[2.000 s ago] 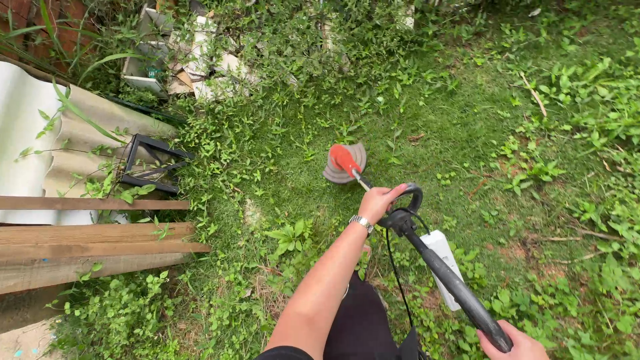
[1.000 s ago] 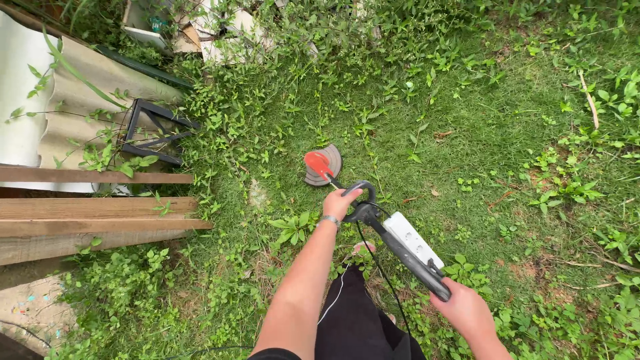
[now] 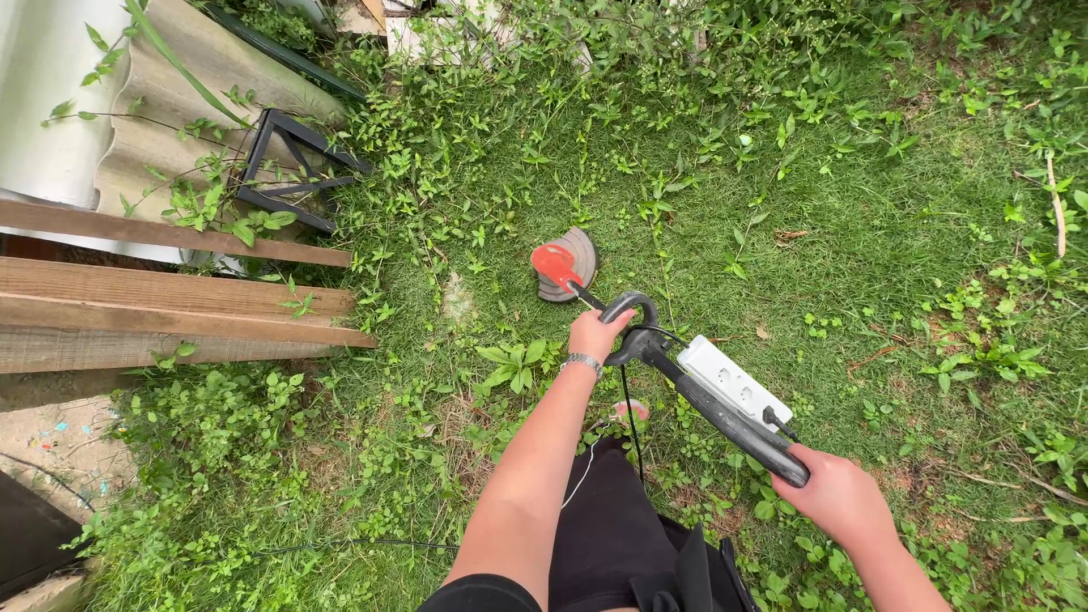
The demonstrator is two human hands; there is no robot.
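An electric string trimmer (image 3: 722, 416) runs diagonally across the middle, its red head and grey-brown guard (image 3: 574, 263) low over the grass. My left hand (image 3: 597, 333), with a metal watch band at the wrist, grips the black loop handle. Around the rear end of the black handle my right hand (image 3: 833, 493) is closed; the trigger is hidden. A white power strip (image 3: 735, 382) lies alongside the shaft, with a black plug in it. A black cord hangs from near the loop handle beside my leg.
Wooden boards (image 3: 170, 293) jut in from the left, below a black metal frame (image 3: 297, 170) and corrugated sheets (image 3: 195, 76). Leafy weeds and pale debris (image 3: 442, 38) line the top. A dry stick (image 3: 1056, 204) lies at the right. A black cable (image 3: 365, 541) crosses the grass at lower left.
The trimmer head has swung left from its place two seconds ago, then a little back to the right. Both hands have stayed on the trimmer.
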